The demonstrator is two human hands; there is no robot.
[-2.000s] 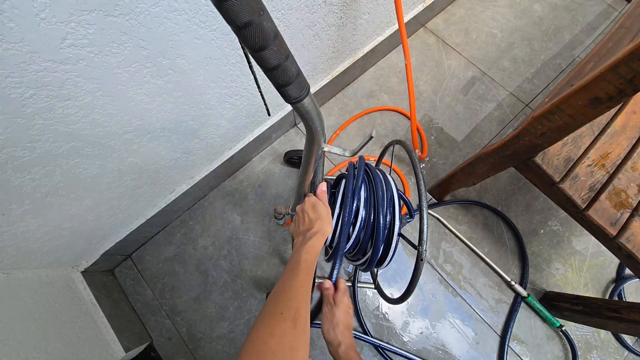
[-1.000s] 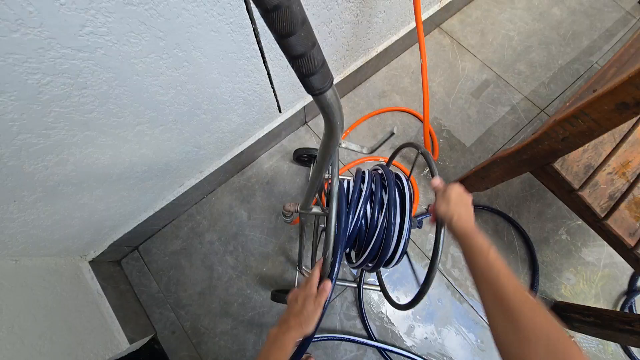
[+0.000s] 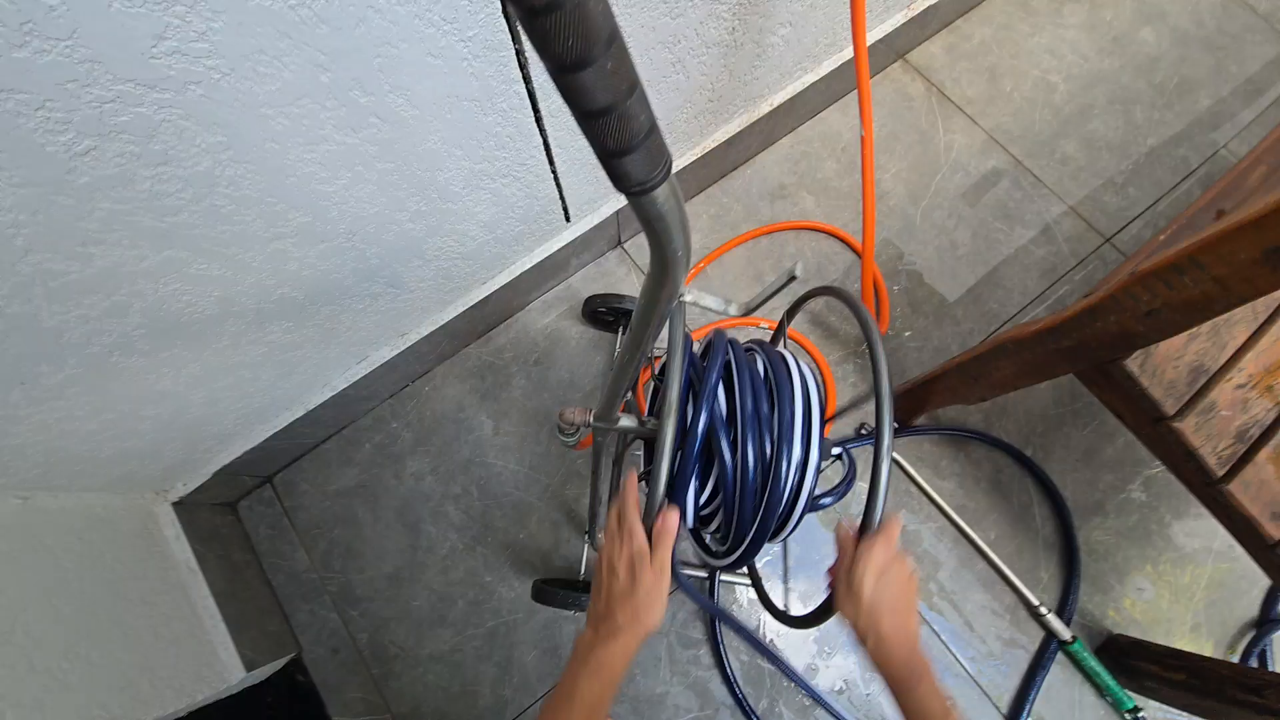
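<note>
A metal hose reel cart (image 3: 664, 250) with a black ribbed grip stands on the floor. Its drum carries a coil of dark blue hose with white stripes (image 3: 745, 450). Against the lower frame tube, left of the coil, rests my left hand (image 3: 635, 565), thumb apart from the fingers; whether it grips the tube is unclear. My right hand (image 3: 875, 575), slightly blurred, is closed around the lower right of the reel's round rim (image 3: 882, 400). A loose length of the blue hose (image 3: 765, 650) runs from the coil down between my hands.
An orange hose (image 3: 866, 150) loops behind the cart. To the right lie a metal wand with a green section (image 3: 1095, 675) and more blue hose (image 3: 1065, 500), beside wooden furniture (image 3: 1120, 320). A textured white wall (image 3: 300, 200) borders the left. Part of the tile floor looks wet.
My right hand was on the hose below the coil, then at the rim's upper right, and is now lower on the rim. My left hand has moved from the coil's left side down to the lower frame.
</note>
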